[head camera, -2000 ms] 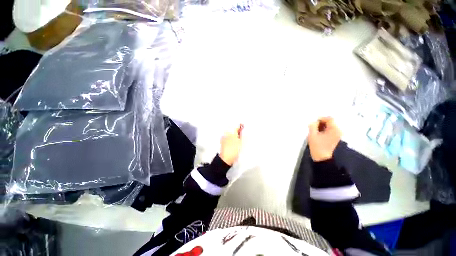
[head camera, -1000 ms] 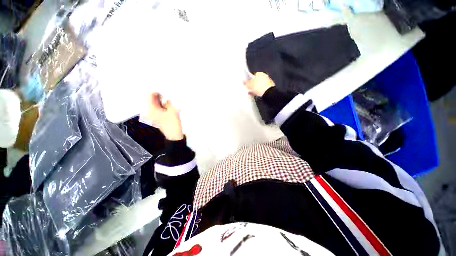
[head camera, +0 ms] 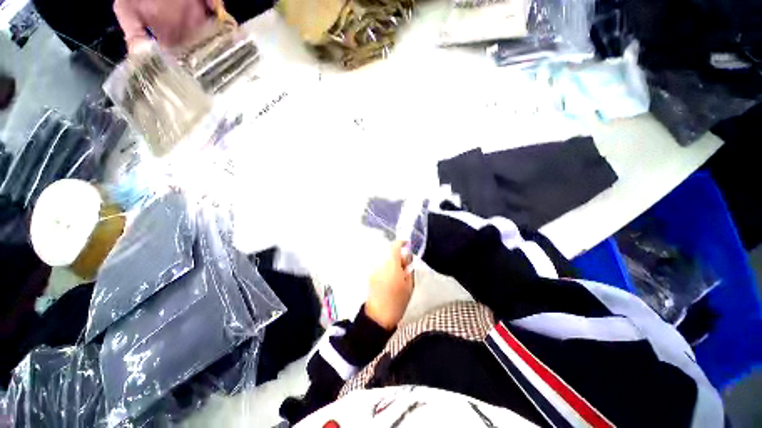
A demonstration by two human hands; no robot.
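My left hand (head camera: pixel 390 288) is at the lower centre, its fingers closed on the edge of a clear and white plastic bag (head camera: pixel 411 219). A small grey-purple patch shows beside or through the plastic. My right sleeve ends at the bag; my right hand is hidden there or lost in glare. A dark folded garment (head camera: pixel 535 180) lies flat to the right. White poly bags (head camera: pixel 309 159) with small black marks cover the table centre, washed out by glare.
Grey bagged garments (head camera: pixel 167 326) pile up at left beside a white-tan roll (head camera: pixel 67 221). A blue tote (head camera: pixel 710 251) stands at right. Khaki garments (head camera: pixel 355 33), pale blue packets (head camera: pixel 606 88) and another person's pink sleeve (head camera: pixel 163 21) are at the back.
The view has shifted, showing more of the table's far side. My left hand now closes on plastic nearer the centre. My right hand, visible before on the white stack, is now hidden.
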